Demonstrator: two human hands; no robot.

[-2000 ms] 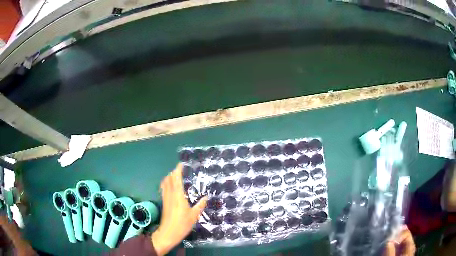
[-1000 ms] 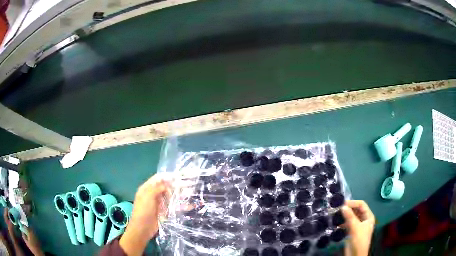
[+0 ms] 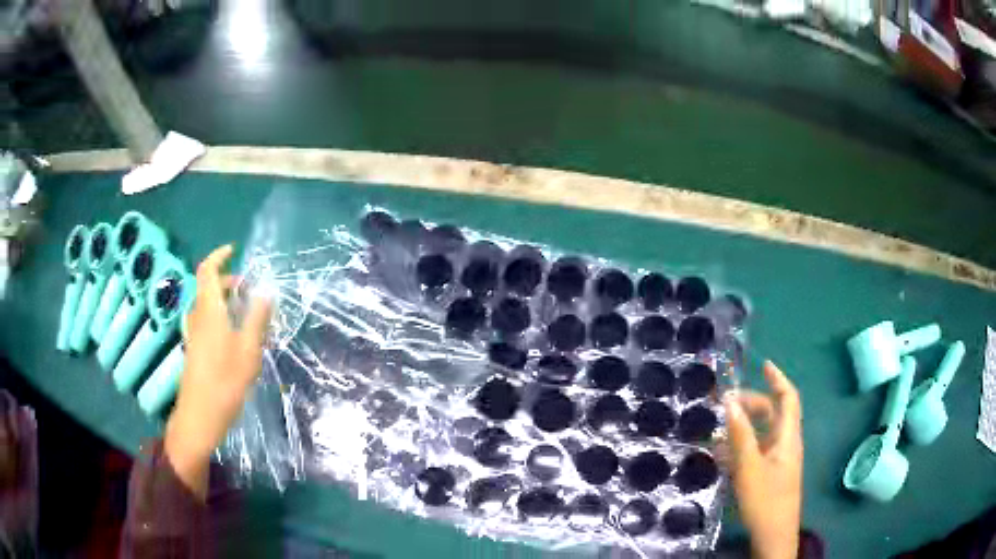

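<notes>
A clear plastic bag (image 3: pixel 317 317) lies crinkled on the bench with rows of black round discs (image 3: pixel 608 372) in it. Its spare end is at the left. My left hand (image 3: pixel 222 355) is at that end, with film bunched between thumb and fingers. My right hand (image 3: pixel 768 453) is at the bag's right edge, thumb and fingers apart, with nothing visible in it. Several turquoise handheld bodies (image 3: pixel 142 268) with dark round centres lie side by side at the left, the nearest partly behind my left hand.
Loose turquoise bodies (image 3: pixel 879 464) lie at the right, beside part of a white paper sheet (image 3: pixel 988 393) at the frame's edge. A white scrap (image 3: pixel 164 162) lies at the foot of a metal post (image 3: pixel 107 76). A pale worn strip (image 3: pixel 524 180) edges the dark green belt behind.
The view has tilted and turned. The bag with discs, earlier flat under my left hand, now lies skewed, its spare end spread leftward. My right hand has opened at its right edge.
</notes>
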